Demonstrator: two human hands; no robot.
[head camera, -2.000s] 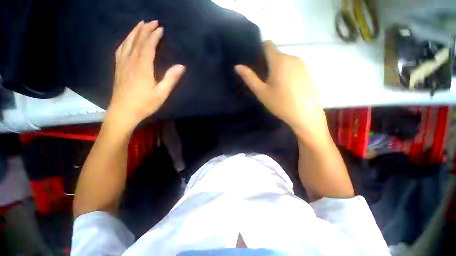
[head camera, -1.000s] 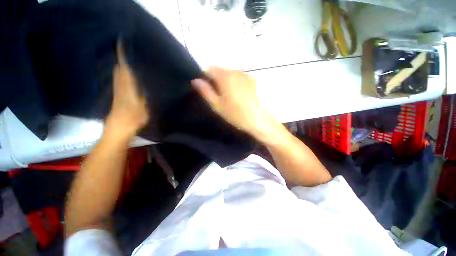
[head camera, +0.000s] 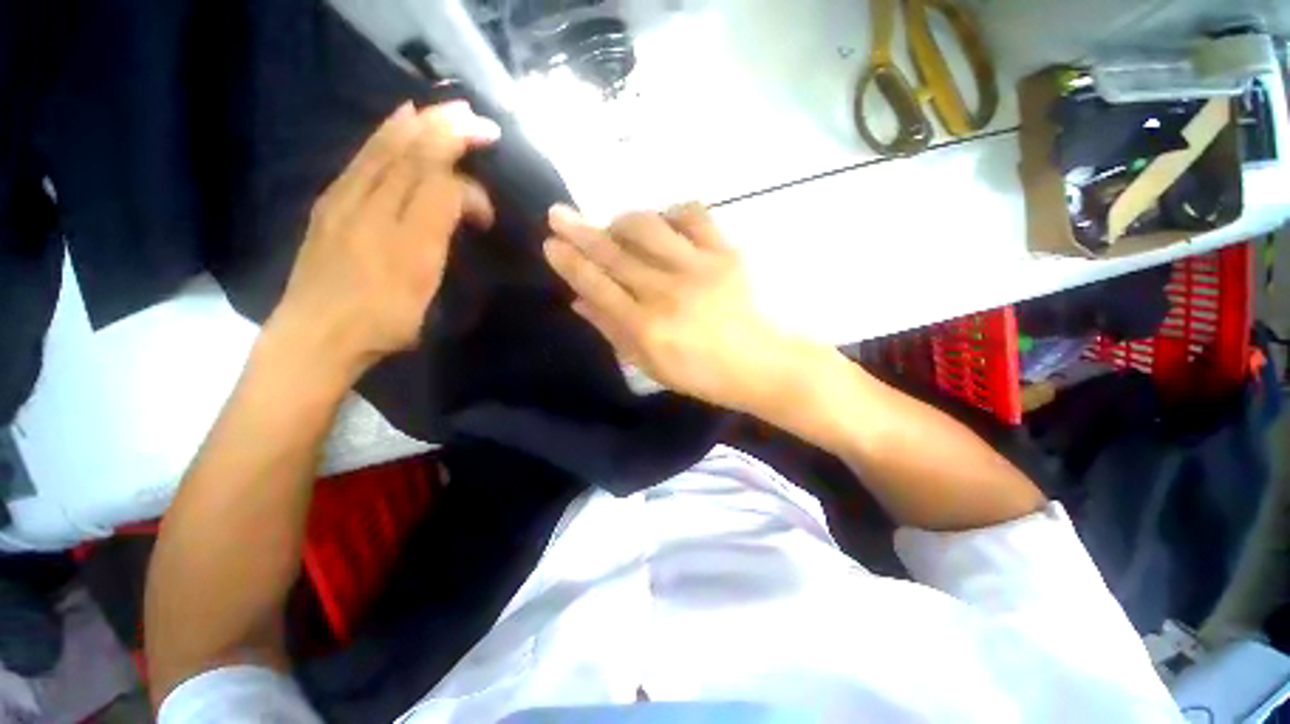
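A dark garment panel (head camera: 495, 318) lies limp over the front edge of the white table (head camera: 814, 248) and hangs down towards my lap. More dark cloth (head camera: 128, 156) spreads to the left. My left hand (head camera: 389, 226) lies on the panel, its fingertips close to small metal parts below the edge of the white machine head (head camera: 460, 43). My right hand (head camera: 651, 290) is at the panel's right edge, with fingers bent and thumb side against the cloth. Whether the fingers pinch the cloth is hidden. The needle cannot be made out.
Yellow-handled scissors (head camera: 927, 78) lie at the back right. An open brown box (head camera: 1044, 170) holds dark bits and a pale strip. Red crates show below the table at right (head camera: 976, 365) and left (head camera: 371, 530). Dark cloth (head camera: 1203, 467) hangs at the lower right.
The machine head's edge has come into view. The cloth has shifted left from two seconds ago. My left hand has moved up towards the metal parts; my right hand has moved left with the cloth edge.
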